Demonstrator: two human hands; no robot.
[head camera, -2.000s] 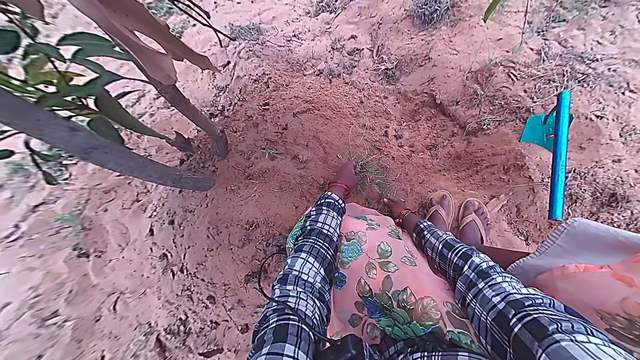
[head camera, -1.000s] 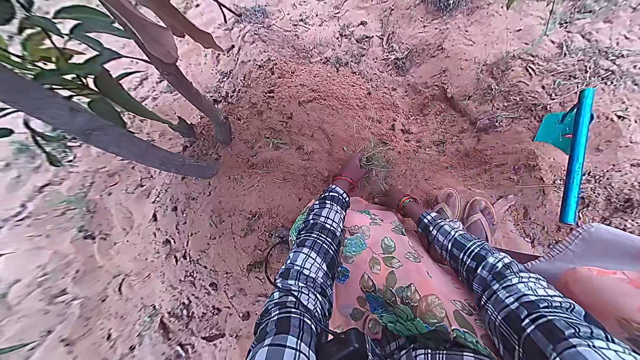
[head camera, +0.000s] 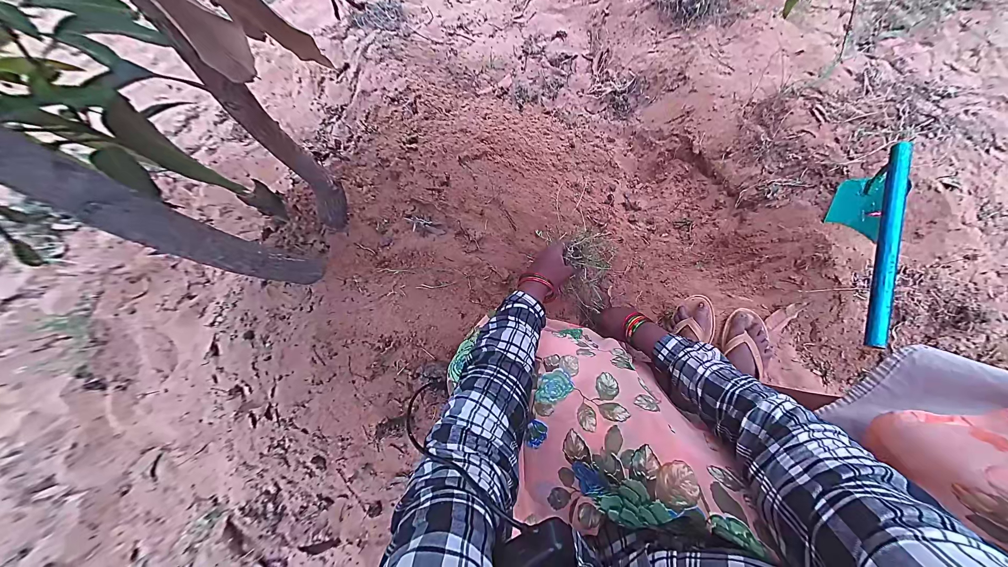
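My left hand (head camera: 554, 264), with red bangles at the wrist, is closed around the left side of a tuft of thin green and dry grass (head camera: 587, 264) just above the reddish soil. My right hand (head camera: 613, 321), with multicoloured bangles, is low at the tuft's lower right edge, beside the pink floral cloth (head camera: 598, 425) over my lap. Its fingers are mostly hidden, so its grip cannot be made out. Both arms wear black-and-white checked sleeves.
Two slanting woody stems (head camera: 276, 150) with green leaves stand at the upper left. A hoe with a teal blade and blue handle (head camera: 888, 244) lies at the right. Sandalled feet (head camera: 744, 342) are right of my right hand. A black cable (head camera: 413, 417) loops by my left sleeve.
The grass tuft, spread beside my left hand two seconds ago, now looks more bunched against it. Both hands remain low near the soil. The view has shifted slightly.
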